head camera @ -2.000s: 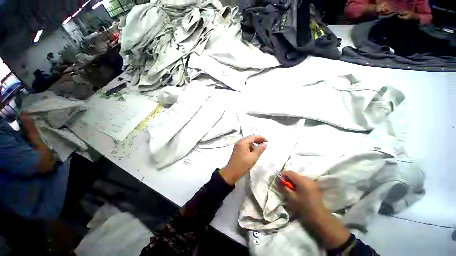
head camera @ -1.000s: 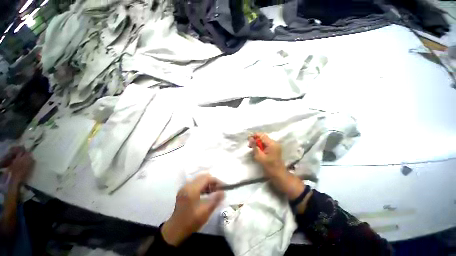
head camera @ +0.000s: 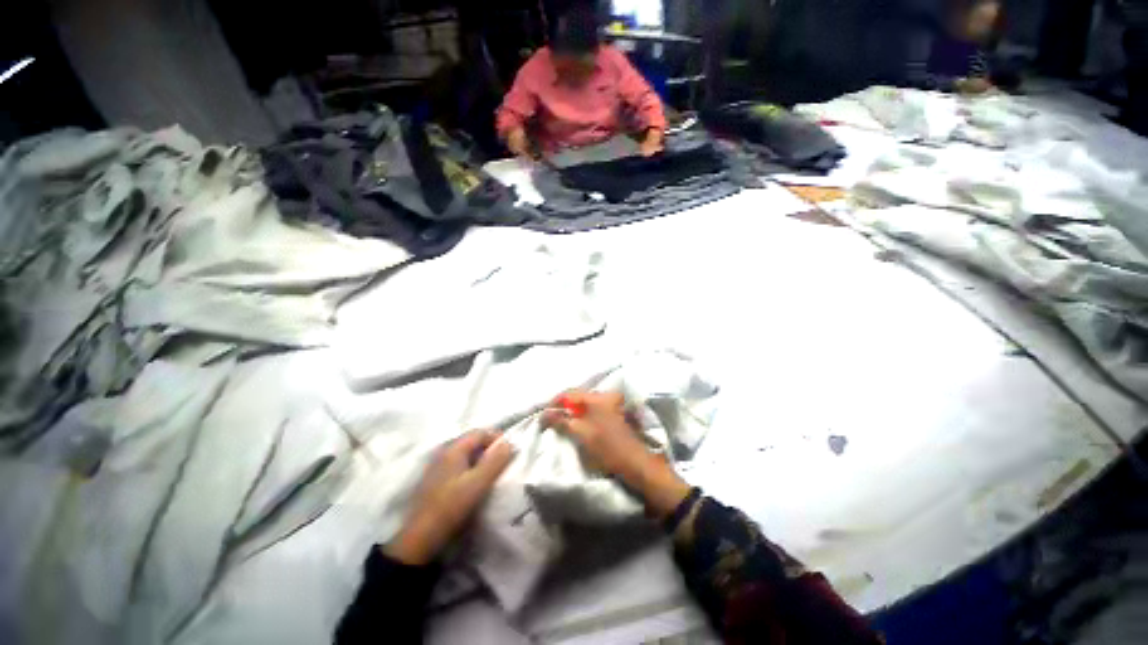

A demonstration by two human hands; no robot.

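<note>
The pale off-white garment [head camera: 573, 498] lies bunched on the white table in front of me, with long flat parts spread to the left. My left hand [head camera: 443, 498] pinches its edge between thumb and fingers. My right hand [head camera: 608, 441] is just to the right, also at the cloth, with its fingers closed around the red-orange thread snips [head camera: 570, 406]. The metal blades are hidden. A raised fold of the garment runs between the two hands.
A crumpled pale garment pile [head camera: 139, 252] stands at the far left. Dark garments [head camera: 378, 176] lie behind it. A person in pink [head camera: 582, 98] sits opposite, handling dark cloth. More pale garments [head camera: 1007, 202] lie far right, beyond a dark table joint.
The view has swung right and up, bringing the person opposite into sight. My left hand, apart from the cloth fold earlier, now pinches it close to my right hand. The snips stay in my right hand.
</note>
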